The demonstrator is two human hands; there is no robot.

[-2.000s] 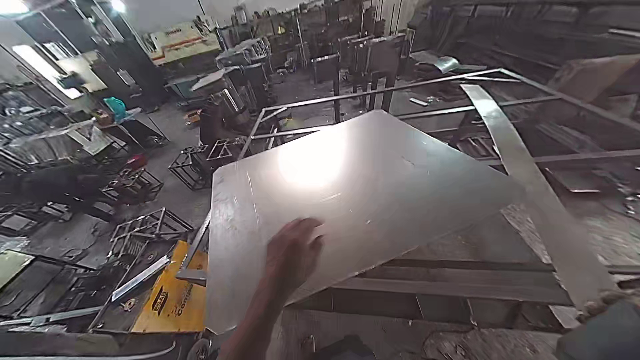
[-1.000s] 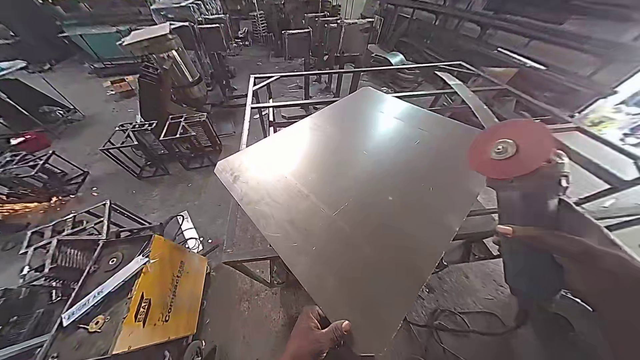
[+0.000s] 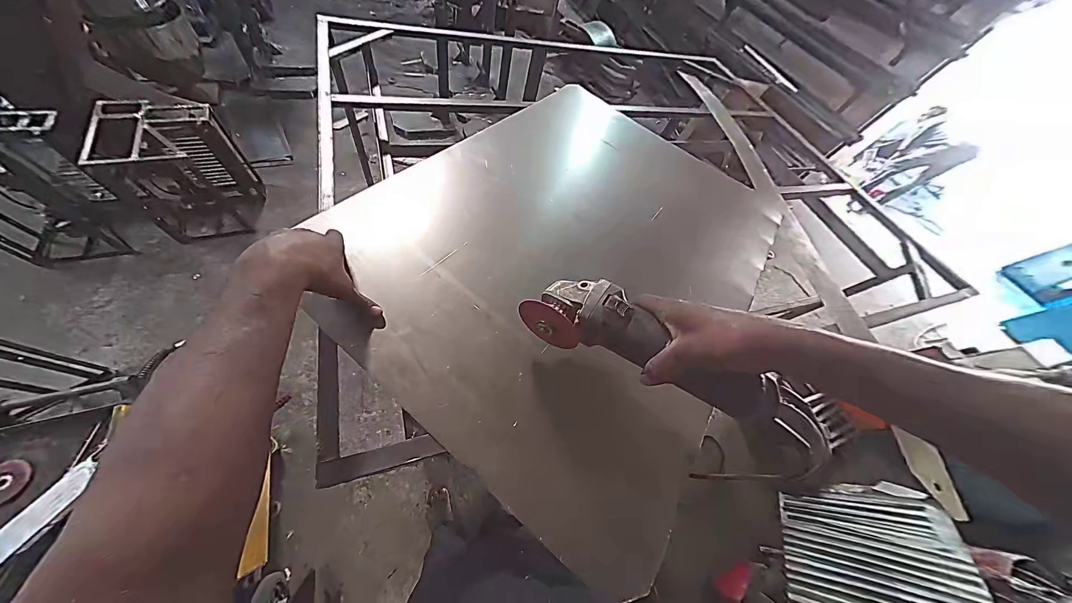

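A large flat sheet of bare metal [image 3: 502, 251] lies on a frame of square steel tube [image 3: 327, 134]. My left hand [image 3: 314, 268] grips the sheet's left corner, thumb on top and the fingers hidden at the edge. In my right hand [image 3: 695, 339] is an angle grinder [image 3: 624, 322], held by its body above the right half of the sheet. Its red disc [image 3: 548, 324] points left and casts no visible sparks. A shadow falls on the sheet below the grinder.
A long narrow metal strip [image 3: 804, 226] runs along the sheet's right side. Small welded frames [image 3: 167, 159] stand on the floor at left. A ribbed metal panel [image 3: 879, 544] lies at lower right, near a cable [image 3: 754, 476]. A yellow box edge [image 3: 255, 519] shows at lower left.
My left hand has moved from the sheet's near corner to its left corner. The grinder, upright at the right a second ago, is now tilted over the sheet. The view has shifted.
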